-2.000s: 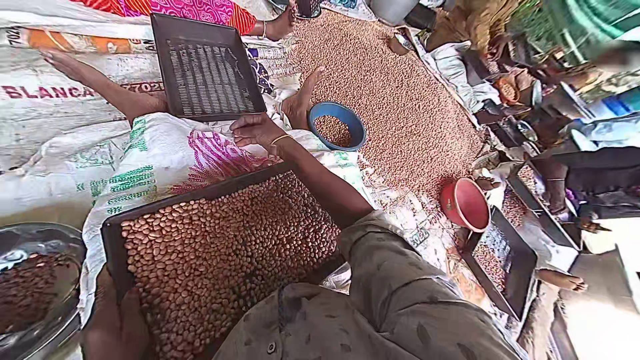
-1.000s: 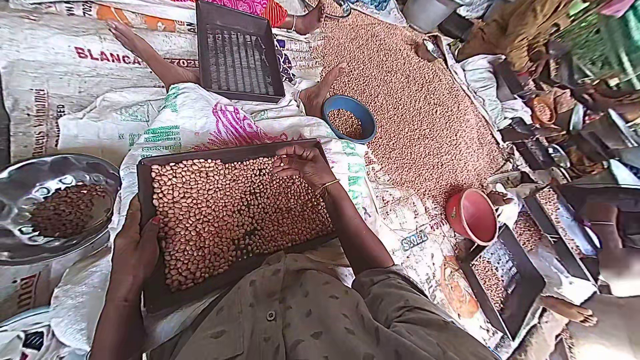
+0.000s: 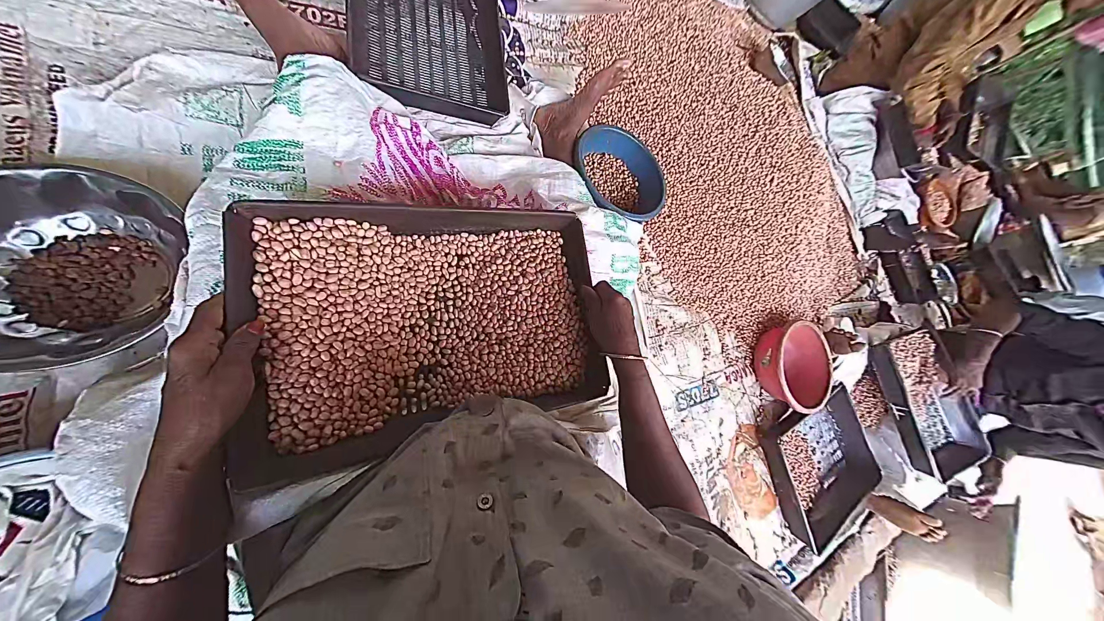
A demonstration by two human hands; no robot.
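A dark rectangular sieve tray (image 3: 405, 212) full of light brown peanut kernels (image 3: 345, 336) lies level in front of me. My left hand (image 3: 211, 371) grips its left side, thumb over the rim. On the right side, my right hand (image 3: 611, 321) holds the rim, fingers partly hidden. Dark slots of the tray's bottom show through a gap among the kernels. White woven sacks (image 3: 250, 164) with green and pink print lie beneath and behind the tray. At the far left stands a shiny metal basin (image 3: 95, 203) with darker kernels in it.
A blue bowl (image 3: 651, 164) of kernels stands by a large spread heap of kernels (image 3: 733, 190). Another slotted tray (image 3: 423, 60) lies ahead near a person's bare foot (image 3: 582, 108). To the right are a red bucket (image 3: 793, 366), more trays (image 3: 819, 517) and other people.
My right hand was beyond the tray, then over the kernels at its far right; now it grips the right rim. My left hand stays on the left side.
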